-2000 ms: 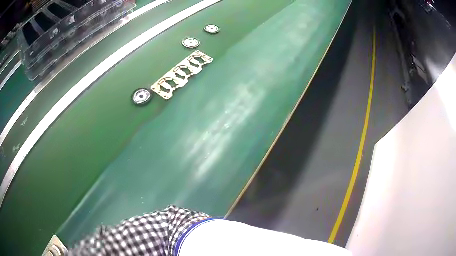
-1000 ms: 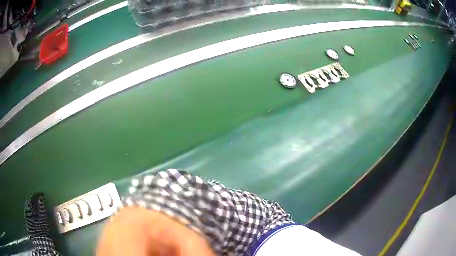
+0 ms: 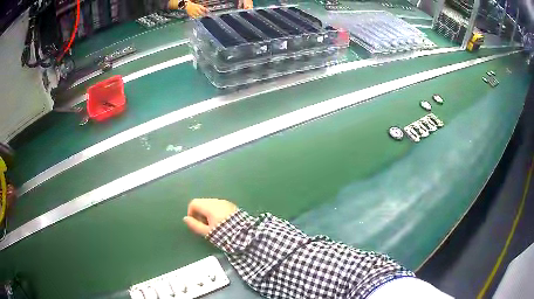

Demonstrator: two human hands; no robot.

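Observation:
My bare right hand (image 3: 211,216) is above the green bench at lower centre, fingers curled, in a checked oversleeve. I cannot tell whether it holds anything small. A pale plate with a row of small slots or pegs (image 3: 181,281) lies at the bottom edge, left of my forearm and partly cut off. A dark patch at the bottom left corner may be my gloved left hand; it is too cut off to tell. A metal frame plate (image 3: 423,127) lies at right, with a black-rimmed disc (image 3: 396,133) near its left end and two discs (image 3: 425,105) beyond it.
Clear stacked trays with black rows (image 3: 263,41) and more clear trays (image 3: 380,32) stand at the back. A red bin (image 3: 106,98) is far left. A yellow object (image 3: 475,41) is far right. Another person's hands (image 3: 195,8) show at the top. Metal strips (image 3: 228,141) cross the bench.
The view has swung left and shows more of the far side. My right hand has moved off the slotted plate, farther over the bench. The black glove seen beside the plate is no longer there.

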